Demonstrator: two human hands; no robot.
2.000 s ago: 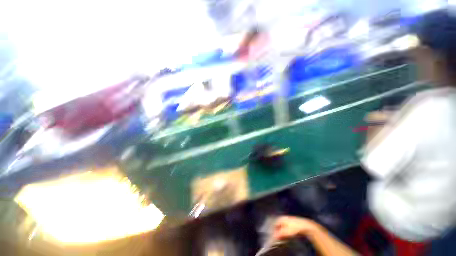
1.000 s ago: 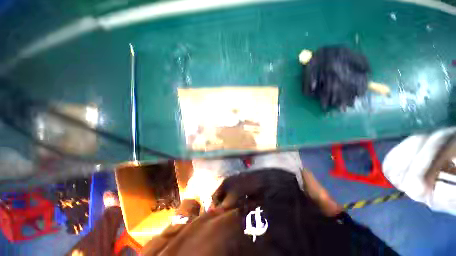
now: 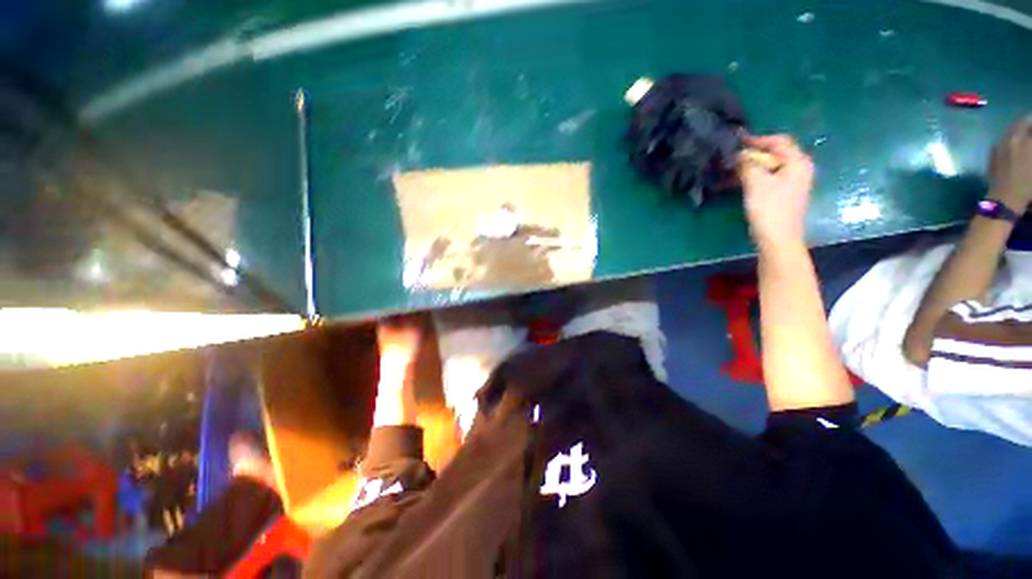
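The spiky black part lies on the green bench at upper right. A small pale piece sits at its left edge and a beige peg at its right. My right hand reaches over the bench with its fingertips closed on the beige peg beside the black part. My left hand is low, by the bench's front edge near the carton; its fingers are blurred, and I cannot tell if it holds anything.
A stained cardboard mat lies on the green bench. An open carton stands at lower left, near a glaring light. A red item is at far right, near another person's arm. A red stool stands below the bench.
My right hand has come up from my lap to the black part and closed on its beige peg. My left hand has moved up towards the bench edge. The camera view has shifted.
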